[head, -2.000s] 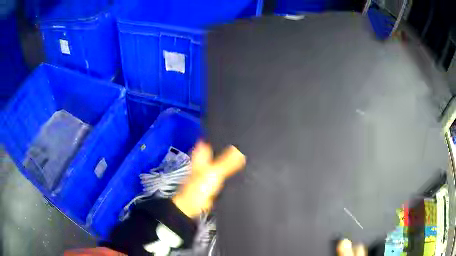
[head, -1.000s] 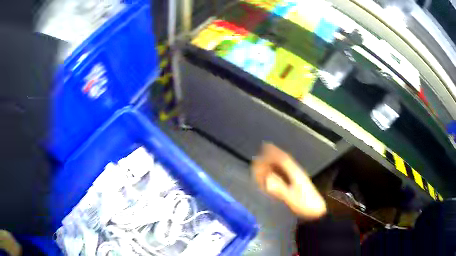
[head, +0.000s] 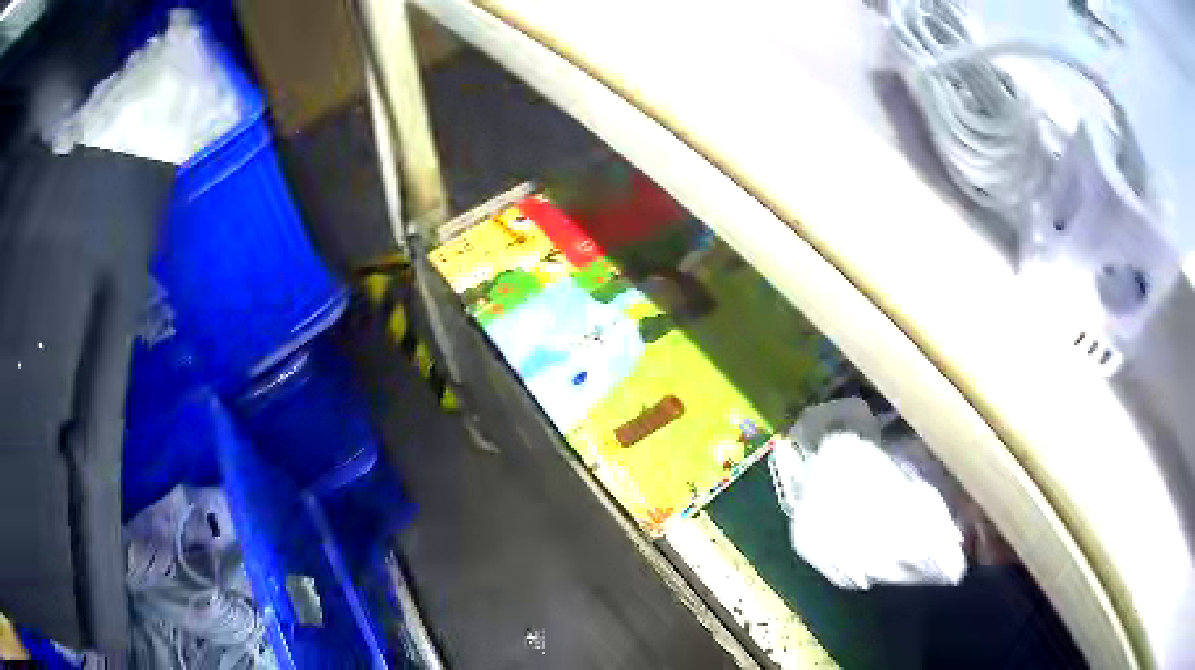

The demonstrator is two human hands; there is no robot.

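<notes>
A dark grey sheet (head: 66, 380) stands upright at the far left. A sliver of my left hand (head: 11, 641) shows at its lower edge in the bottom left corner; its fingers are mostly cut off. A dark sleeve (head: 970, 626) reaches over the green belt at the lower right. Beyond it is a washed-out white shape (head: 872, 511); whether this is my right hand, goods or both is unclear. White power strips with bundled cords (head: 190, 582) lie in a blue crate (head: 269, 563) at the lower left.
A white shelf (head: 786, 196) curves above the belt, with a corded power strip (head: 1094, 236) on it. A colourful printed board (head: 590, 360) lies on the bench. A tall blue crate (head: 243, 255) holds white goods behind the sheet.
The view has swung right and closer to the bench. The dark sheet has moved from the centre to the far left. The right arm has gone from above the floor to over the belt.
</notes>
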